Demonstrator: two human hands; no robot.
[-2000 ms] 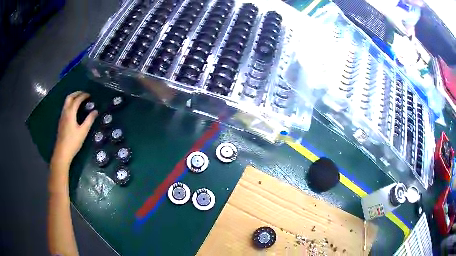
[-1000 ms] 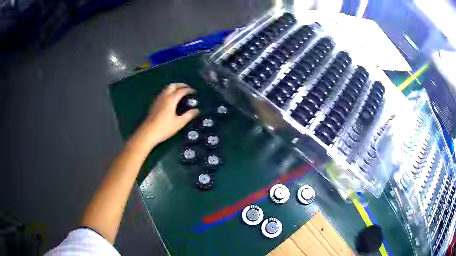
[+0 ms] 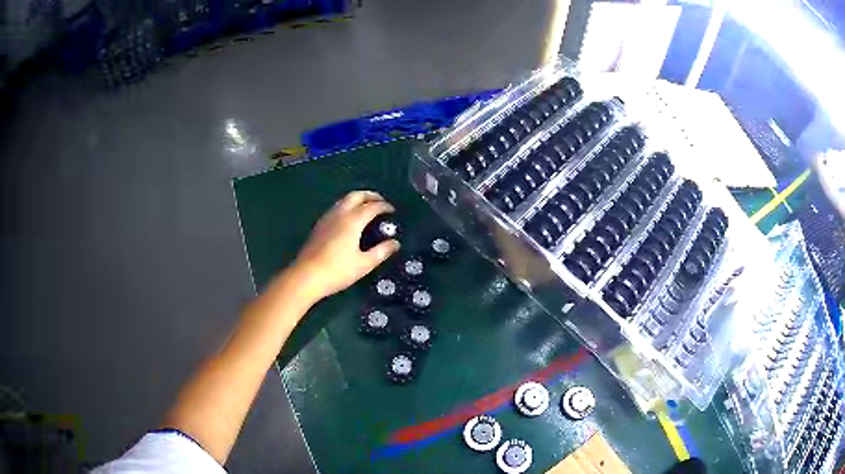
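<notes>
My left hand [image 3: 347, 243] reaches in from the lower left, bare, with thumb and fingers around a black speaker driver [image 3: 388, 228] with a silver-grey centre, at the top of a group of drivers. Several loose black drivers [image 3: 401, 367] lie on the dark green mat [image 3: 324, 389] just right of and below the hand. Whether the held driver touches the mat cannot be told. Four white-ringed drivers [image 3: 482, 432] lie below right. My right hand is not in view.
A clear blister tray [image 3: 547, 289] with rows of black drivers stands right of the hand. Another tray [image 3: 788, 356] is at the right edge. A cardboard corner [image 3: 590, 457] and part of a black pad [image 3: 686, 467] show at the bottom. Grey floor lies beyond the mat's left edge.
The view has turned left, so everything sits further right and most of the cardboard has left the picture. My left hand stays at the same driver in the group.
</notes>
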